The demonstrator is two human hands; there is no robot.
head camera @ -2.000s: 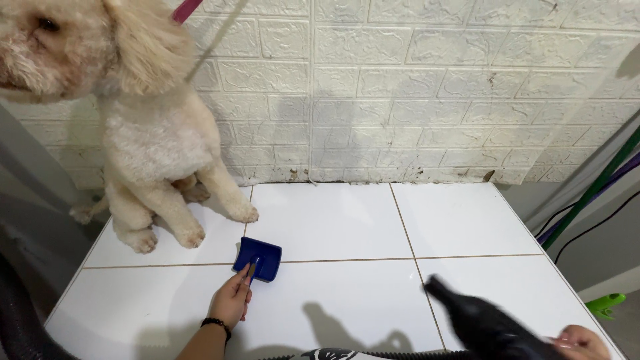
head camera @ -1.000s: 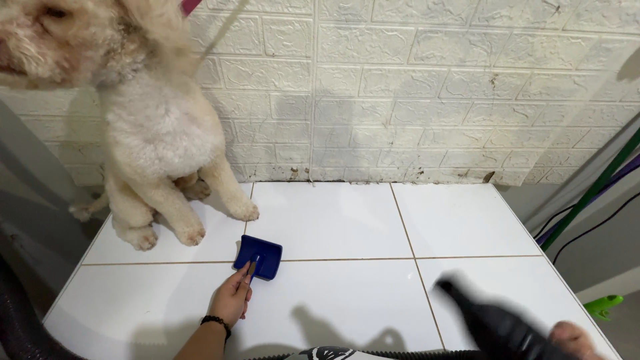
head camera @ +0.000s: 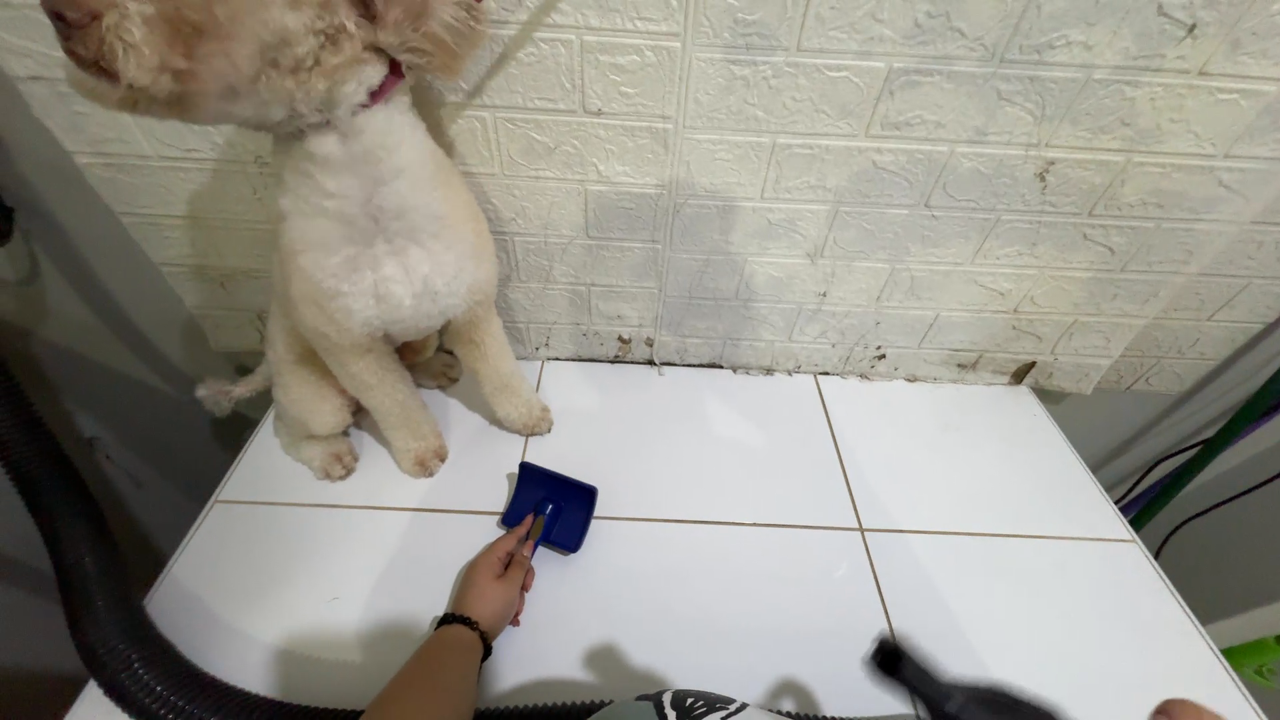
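My left hand (head camera: 497, 577), with a black bead bracelet at the wrist, holds the handle of a blue slicker brush (head camera: 552, 505), its head resting flat on or just over the white tiles. At the bottom right, a black dryer nozzle (head camera: 950, 685) is blurred; only a bit of my right hand (head camera: 1186, 710) shows beside it at the frame's edge, and its grip is out of view. A curly cream dog (head camera: 385, 240) with a pink collar (head camera: 385, 84) sits at the left, its front paws behind the brush, its head turned left.
The white tiled table (head camera: 1000, 600) meets a brick-patterned wall (head camera: 800, 200) stained along its bottom edge. A black ribbed hose (head camera: 95, 600) curves round the left and along the front edge. Cables (head camera: 1200, 470) and a green object (head camera: 1255, 662) are beyond the right edge.
The dryer nozzle has moved lower, and less of my right hand shows. The dog's head has shifted a little. My left hand stays on the brush.
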